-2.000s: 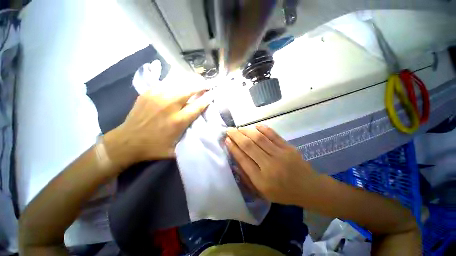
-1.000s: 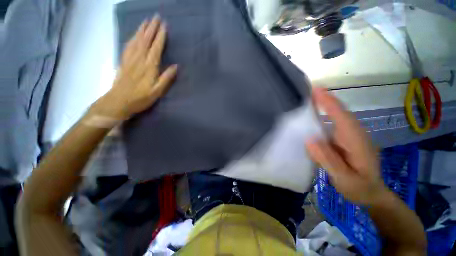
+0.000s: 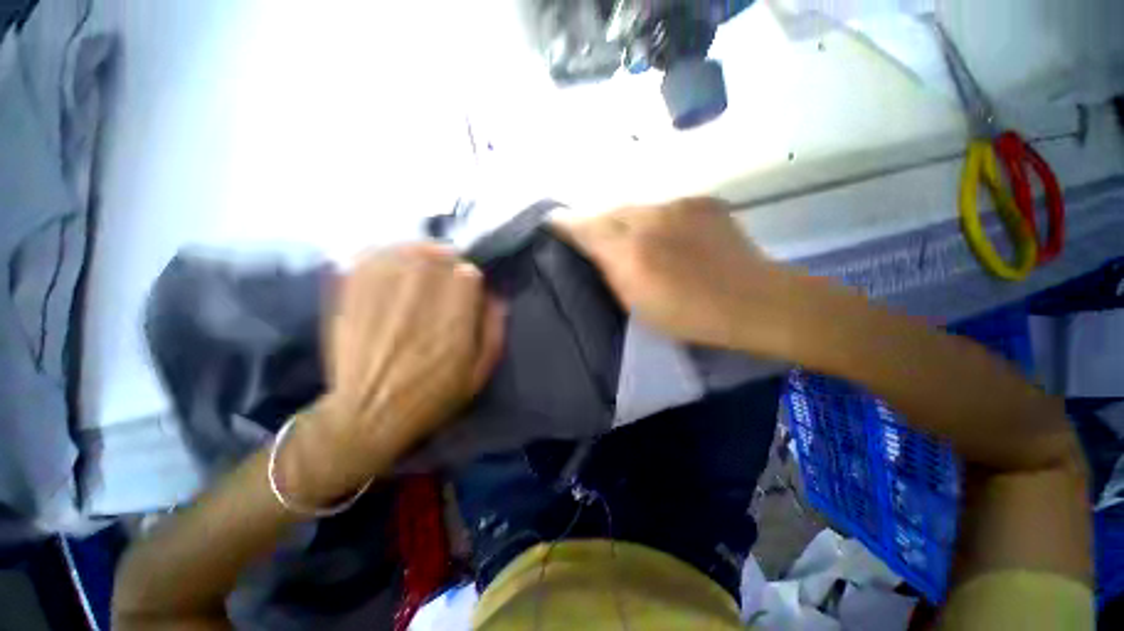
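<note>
The dark grey garment panel (image 3: pixel 542 345) is bunched at the front edge of the white table, between and under my hands, and hangs over the edge. My left hand (image 3: pixel 413 333), blurred, is closed on the panel at its middle. My right hand (image 3: pixel 672 265) grips the panel's upper right part, with its fingertips hidden at the fold. The pale pocket bag (image 3: pixel 653 370) hangs out below my right hand. The panel's left part (image 3: pixel 234 345) lies crumpled on the table. The presser foot area (image 3: pixel 616 43) is above, apart from the cloth.
A dark knob (image 3: pixel 695 93) is right of the needle area. Scissors (image 3: pixel 1013 203) with yellow and red handles lie at the right. Grey panels (image 3: pixel 43 247) lie at the left table edge. A ruler strip (image 3: pixel 887 271) runs along the front. A blue crate (image 3: pixel 881 462) and pale offcuts (image 3: pixel 838 586) are below.
The panel has gone from under the needle, was spread flat, and is now bunched at the table's front edge. Both hands have closed on it, and my right hand has moved left.
</note>
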